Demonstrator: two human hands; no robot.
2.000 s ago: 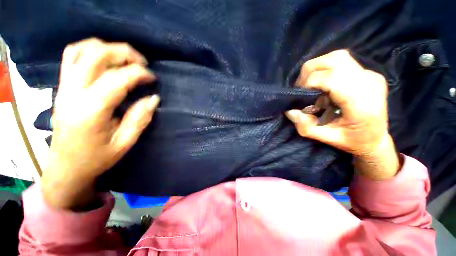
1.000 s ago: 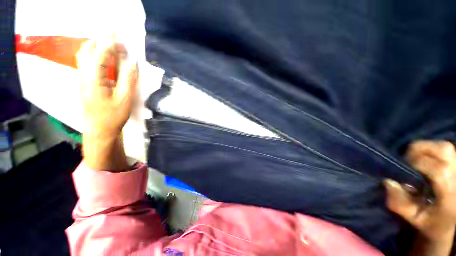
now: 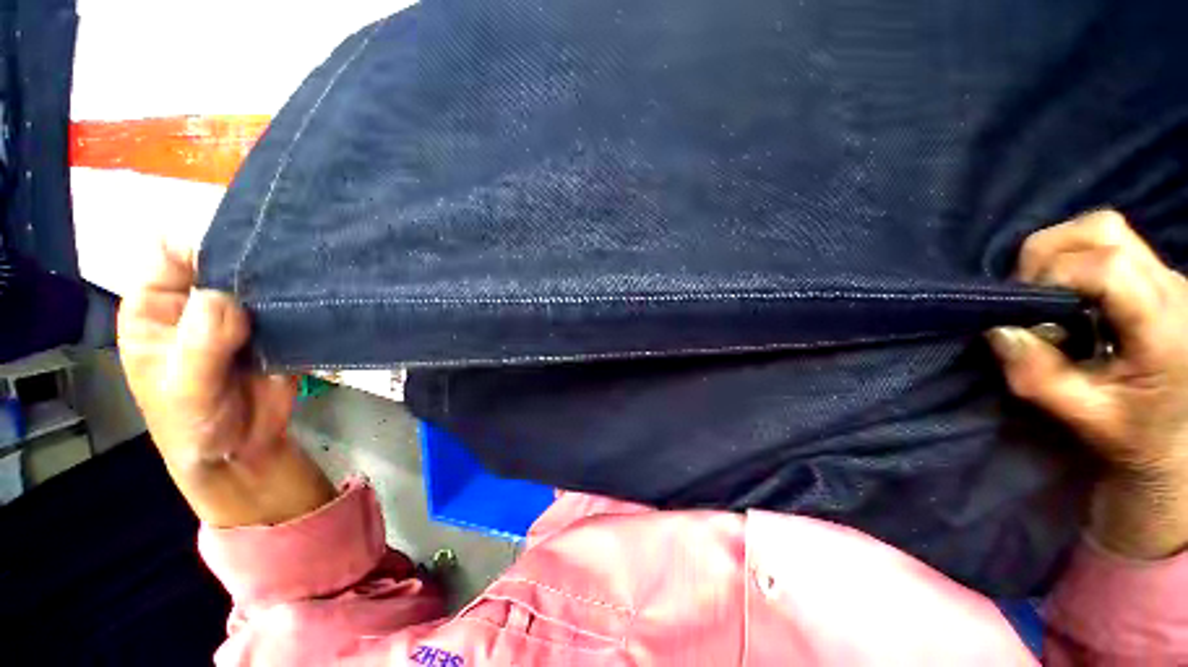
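The dark navy denim garment point(image 3: 625, 183) is stretched sideways in front of me. Its placket strip point(image 3: 625, 328), with pale stitching along both edges, runs taut between my hands. My left hand point(image 3: 209, 365) pinches the strip's end at the hem corner. My right hand point(image 3: 1107, 352) grips the strip's other end. A small dark, partly shiny object point(image 3: 1092, 341) shows inside my right fist; it looks like the thread snips, mostly hidden. The hem point(image 3: 280, 170) curves up and away from my left hand. No buttons are visible on the strip.
The white table point(image 3: 143, 215) with a red-orange strip point(image 3: 169, 146) shows at upper left. More dark cloth point(image 3: 37, 143) lies at the far left edge. A blue crate point(image 3: 476, 485) is below the garment, and grey shelving point(image 3: 46, 417) stands at lower left.
My left hand, over the bare white table a second ago, now holds the strip's hem end. The strip is pulled straight and nearly level. My right hand keeps its grip at the right.
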